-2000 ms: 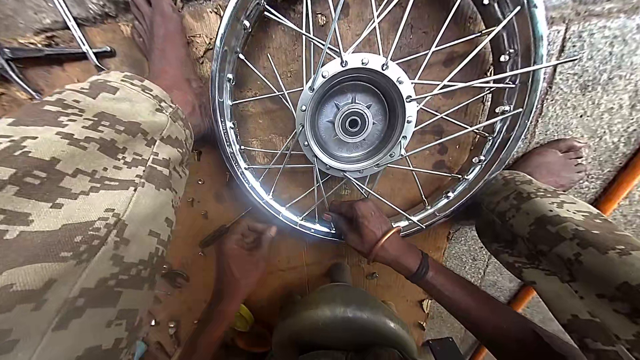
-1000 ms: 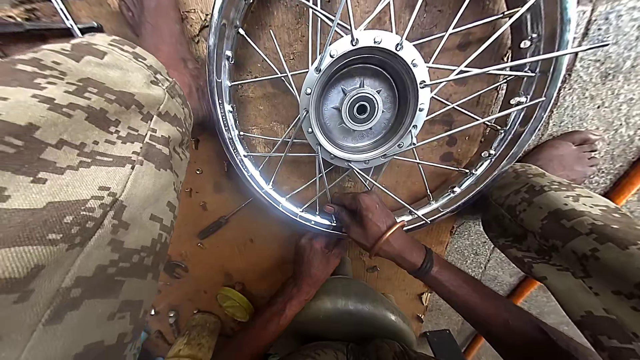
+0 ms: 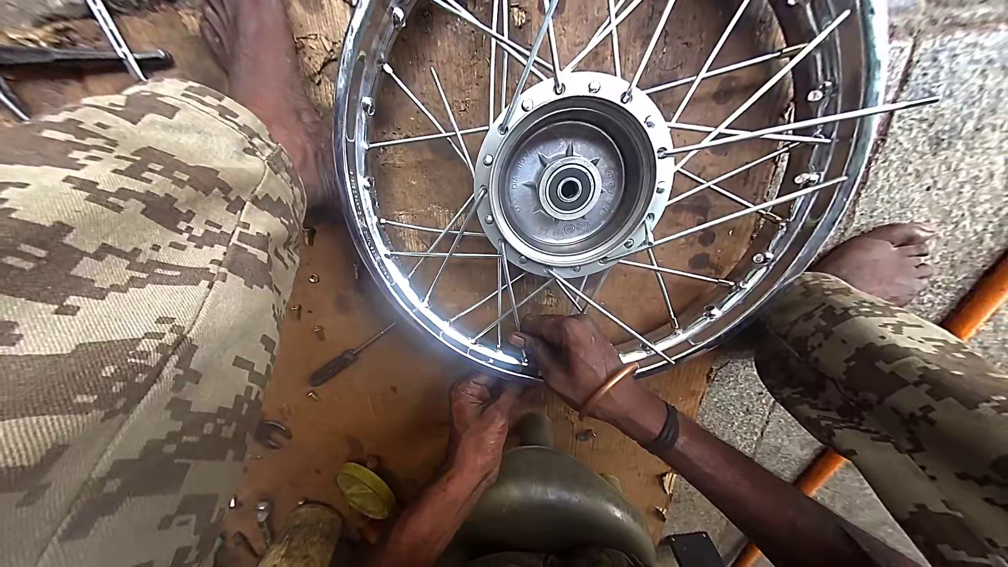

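A chrome spoked wheel rim (image 3: 409,303) lies flat with a metal drum hub (image 3: 571,189) in its middle. Several spokes run from hub to rim; some ends lie loose over the rim. My right hand (image 3: 579,362) is closed at the rim's near edge, thumb and fingers around a spoke (image 3: 512,303); the exact grip is partly covered by the hand. Just outside the rim, my left hand (image 3: 476,413) has curled fingers against its outer edge; whether it holds something small is hidden. A dark-handled screwdriver (image 3: 335,368) lies left of my left hand.
A brown wooden board (image 3: 394,402) under the wheel carries small metal nipples (image 3: 318,331), a yellow-green round lid (image 3: 366,490) and a wooden piece (image 3: 303,539). A rounded metal object (image 3: 559,504) stands between my arms. My feet flank the wheel; an orange pipe (image 3: 819,476) is at right.
My left hand has moved from beside the screwdriver, right and up to the rim's outer edge. My right hand has stayed at the rim's near edge.
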